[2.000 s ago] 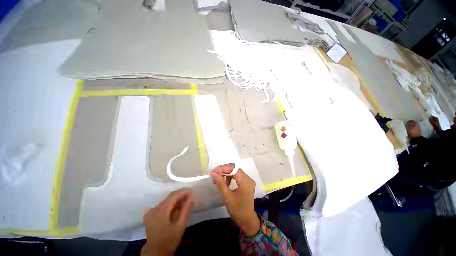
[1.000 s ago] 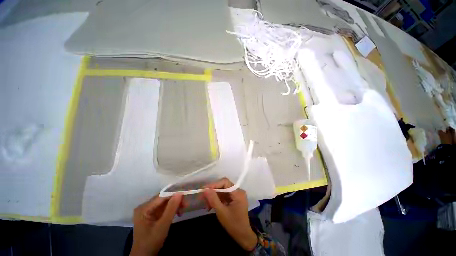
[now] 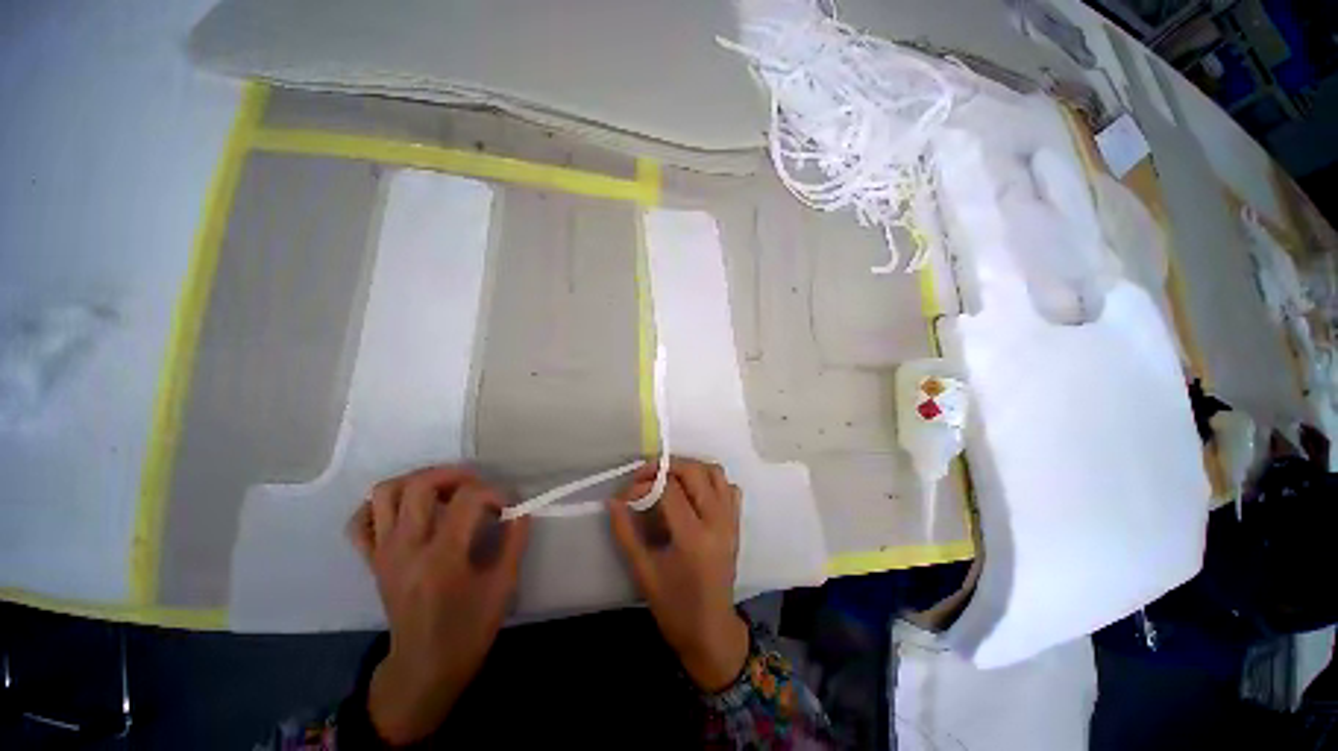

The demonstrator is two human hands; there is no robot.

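A white garment panel [image 3: 418,316] with two shoulder straps lies flat at the near table edge. My left hand [image 3: 440,550] and my right hand [image 3: 682,550] rest at its scooped neckline. Between them they hold a narrow white edge strip [image 3: 572,509], with the middle stretch along the neckline. One part of the strip loops back above it. The strip's other end reaches up over the right strap. The fingertips partly hide the strip's held points.
Yellow tape [image 3: 188,352] frames the work area. A glue bottle [image 3: 932,418] lies right of the panel, nozzle towards me. Beyond it are a pile of strips [image 3: 858,125] and a stack of white cut panels [image 3: 1086,455]. Grey-beige panels [image 3: 499,66] lie behind. A person's dark sleeve [image 3: 1284,536] shows far right.
Both hands have moved forward from the near edge to the neckline, bringing the strip down along it. Earlier, only my right hand held the strip. The camera view has shifted.
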